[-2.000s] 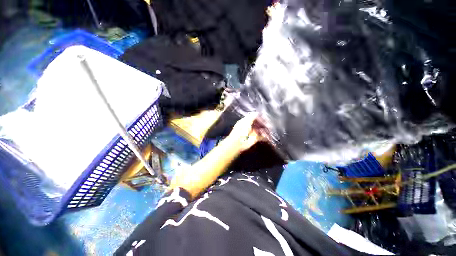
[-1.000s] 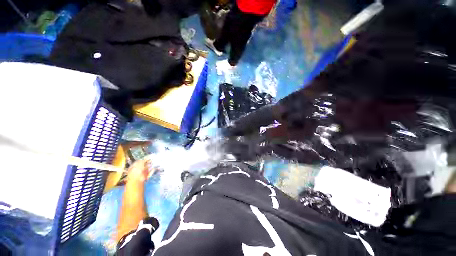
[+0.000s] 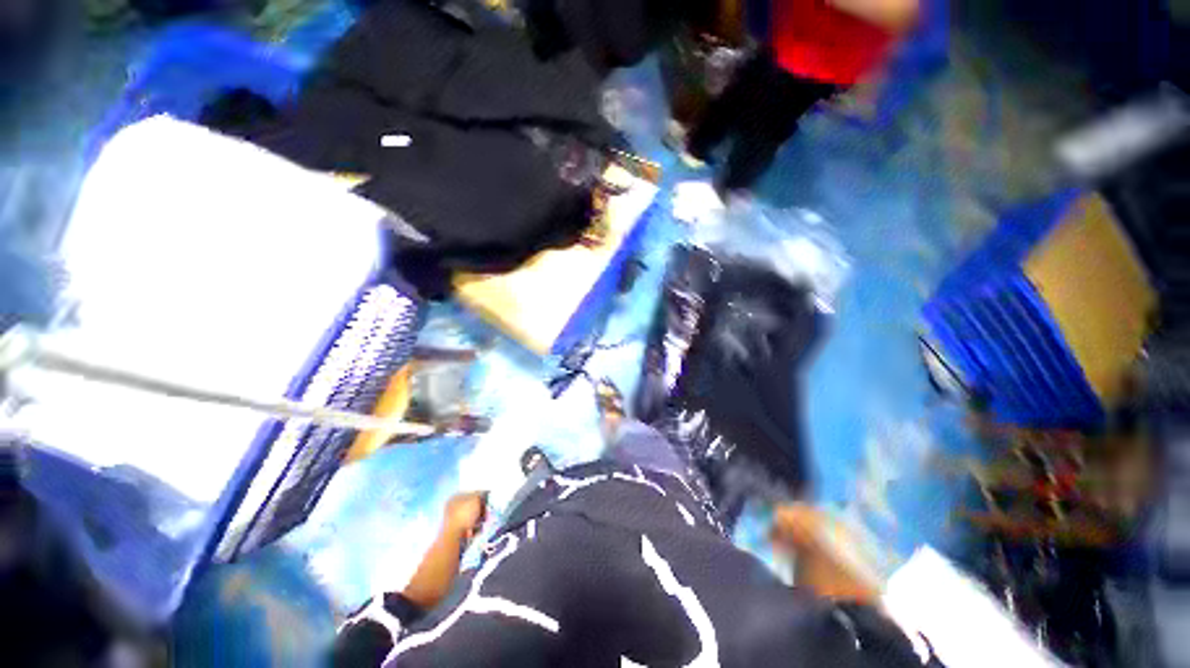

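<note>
My left hand [image 3: 454, 525] is low in front of my body, blurred; its finger pose is unclear. My right hand [image 3: 820, 548] is at my right side, blurred, with no garment seen in it. A large white pile [image 3: 215, 287] lies on the blue slotted basket [image 3: 320, 418] at the left. A long pale rod [image 3: 196, 388] lies across the pile and sticks out past the basket. Black garments [image 3: 457, 170] with hooks lie on a crate with a tan board [image 3: 529, 298]. A shiny black bundle [image 3: 744, 352] lies on the floor ahead.
A person in red and dark clothing [image 3: 829, 39] is at the top. A blue crate with a tan side [image 3: 1011, 326] stands at the right, with a blurred brown wooden thing [image 3: 1070, 483] below it. A white flat item [image 3: 959, 607] is at the lower right.
The large shiny bagged garment held up at the right is gone from in front of me. My right hand now shows, away from it. The view has shifted, uncovering the floor bundle and right crate.
</note>
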